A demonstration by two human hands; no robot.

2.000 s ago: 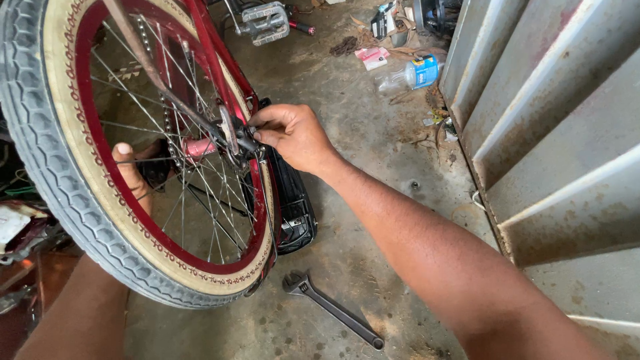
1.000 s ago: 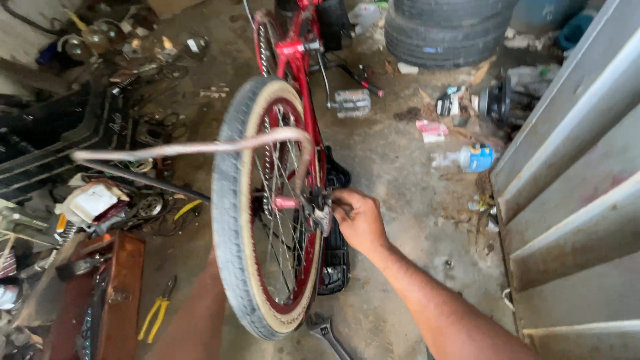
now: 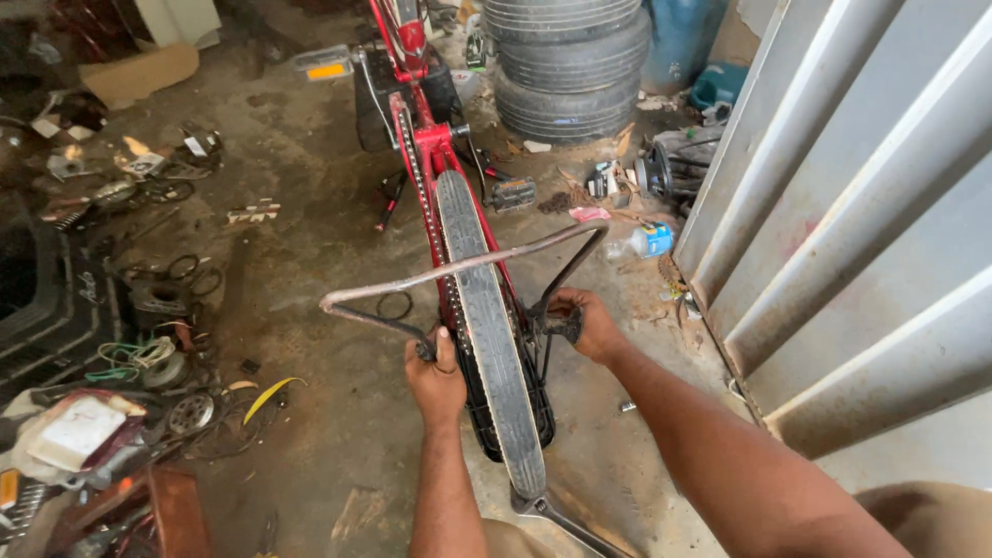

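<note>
A red bicycle frame (image 3: 434, 139) lies upside down, its rear wheel's tire (image 3: 492, 333) pointing toward me. A bent metal kickstand (image 3: 465, 265) arches over the tire. My left hand (image 3: 438, 372) grips the kickstand's left end beside the wheel. On the wheel's other side, my right hand (image 3: 581, 322) holds the kickstand's right end by a dark bracket near the axle; the fingertips are partly hidden. The chain (image 3: 418, 167) runs along the wheel's left side. A black rear rack (image 3: 546, 418) shows beneath the wheel. An adjustable wrench (image 3: 570, 523) rests on the floor by the tire's near end.
Stacked tires (image 3: 570, 74) stand beyond the bicycle. A corrugated metal panel (image 3: 837, 201) borders the right side, with a plastic bottle (image 3: 642, 242) near it. At left are a wooden box (image 3: 177, 511), scattered parts and a yellow strip (image 3: 267, 397). A small metal socket (image 3: 627, 405) lies by my right forearm.
My left hand has come up beside the wheel to the kickstand's left end. The kickstand now spans across the tire. My right hand remains near the axle. The view has shifted.
</note>
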